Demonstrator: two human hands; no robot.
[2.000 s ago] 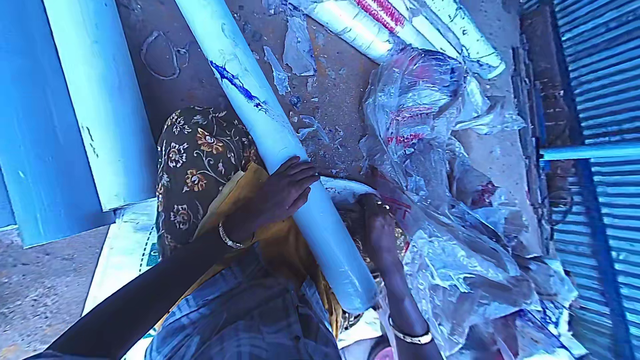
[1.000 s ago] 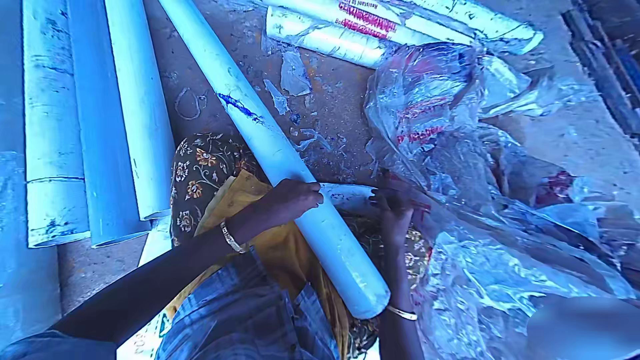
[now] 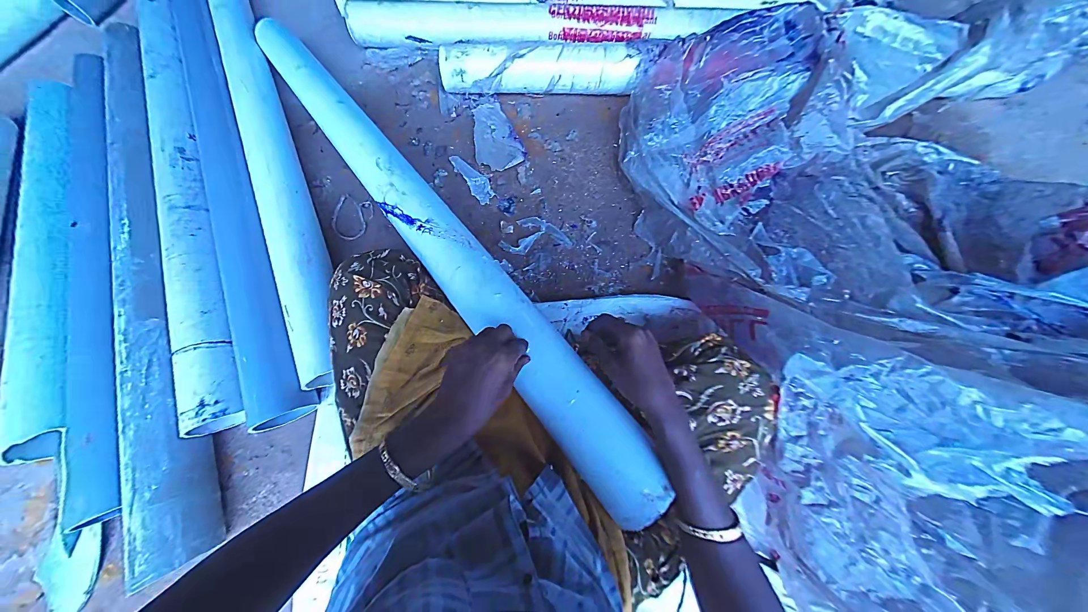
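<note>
A long pale plastic pipe (image 3: 476, 272) with a blue mark lies slantwise across the person's lap, its near end low at the right. My left hand (image 3: 489, 365) rests against the pipe's left side with its fingers curled; whether something is pinched in them cannot be told. On the pipe's other side, my right hand (image 3: 620, 348) is closed, its fingertips hidden, beside a white curved piece (image 3: 629, 308) that passes behind the pipe over the lap. Clear plastic film (image 3: 731, 297) with red print lies just right of that hand.
Several pale pipes (image 3: 272, 195) lie side by side at the left. White pipes with red print (image 3: 501, 24) lie across the top. Crumpled clear plastic sheeting (image 3: 918, 442) covers the right side. Torn plastic scraps (image 3: 497, 136) are scattered on the ground ahead.
My right hand has moved from the white curved piece's end toward the pipe. My left hand, earlier laid over the pipe, is now at its left side. The view has shifted, showing more pipes at left.
</note>
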